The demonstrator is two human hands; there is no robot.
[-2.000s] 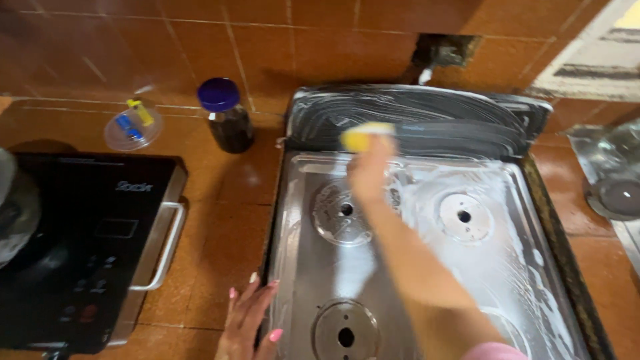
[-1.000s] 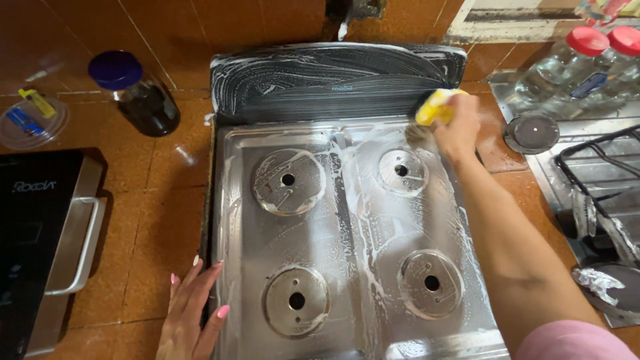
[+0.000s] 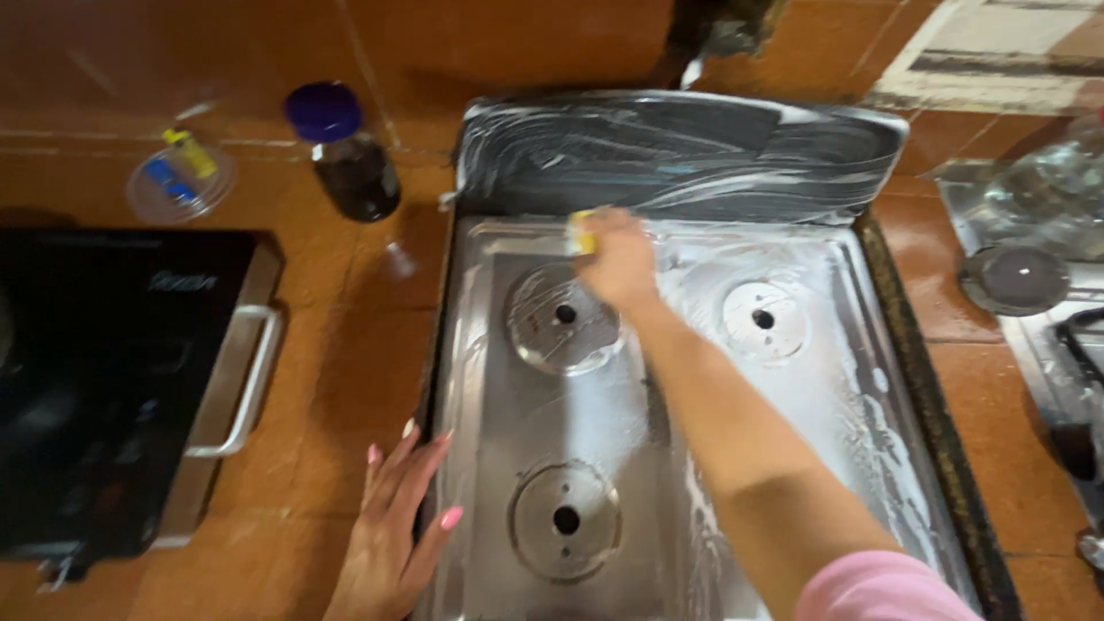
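Observation:
My right hand grips a yellow sponge at the back edge of a stainless steel stovetop, just above the rear left burner opening. Streaks of white foam cover the stove's dark back panel and parts of the metal top, mostly on its right side. My left hand rests with fingers apart at the left edge of the stovetop and holds nothing. The fingers of the right hand are blurred and hide part of the sponge.
A black electric cooktop with a metal handle lies at the left. Behind it stand a purple-lidded jar of dark liquid and a clear lid holding blue and yellow items. At the right are a dark round lid and clear bottles.
My right hand has moved left with the sponge, from the stove's back right corner to its rear left part. My left hand stays by the left edge. The view has shifted.

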